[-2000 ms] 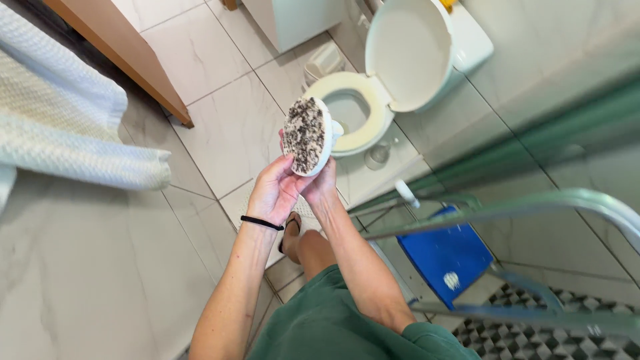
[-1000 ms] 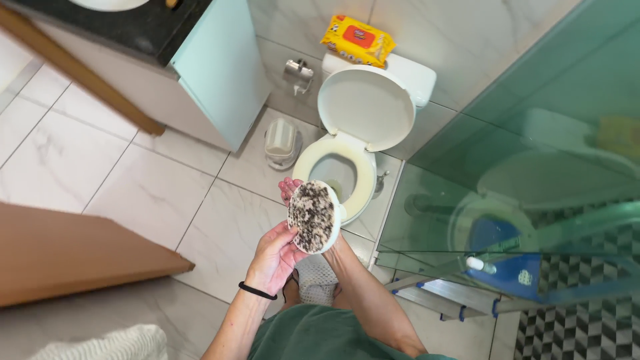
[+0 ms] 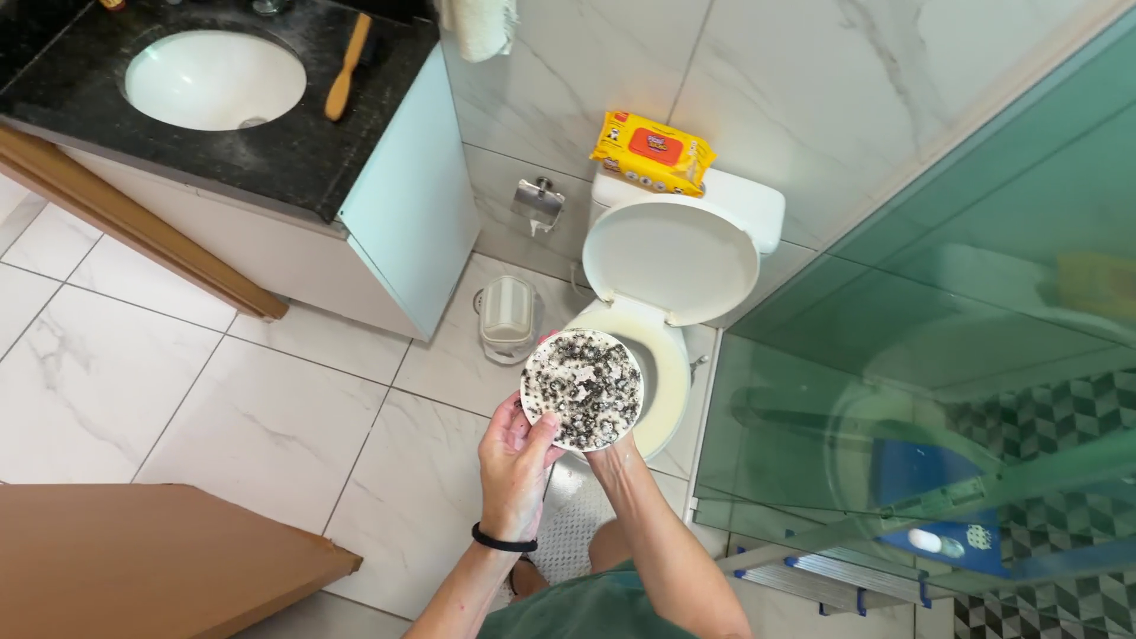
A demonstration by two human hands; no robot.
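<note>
A round white disc-shaped object (image 3: 583, 390), its face speckled with black and grey grime, is held up between both hands. My left hand (image 3: 519, 457) grips its lower left edge, thumb on the speckled face and a dark band around the wrist. My right hand (image 3: 612, 454) holds it from below and behind; its fingers are mostly hidden by the disc. Behind the disc is a toilet with a cream seat (image 3: 672, 399) and its lid (image 3: 672, 257) raised. What the disc belongs to cannot be told.
A yellow wipes pack (image 3: 652, 153) lies on the toilet tank. A lidded bin (image 3: 508, 311) stands beside the vanity, whose black countertop (image 3: 266, 169) bears a wooden-handled brush (image 3: 348, 67). Green glass (image 3: 799, 373) borders the right, near a folding ladder (image 3: 825, 577). A brown door (image 3: 169, 559) is lower left.
The disc stays in both hands, and its speckled face now shows more fully than two seconds ago. The view has swung, bringing the sink and countertop into sight.
</note>
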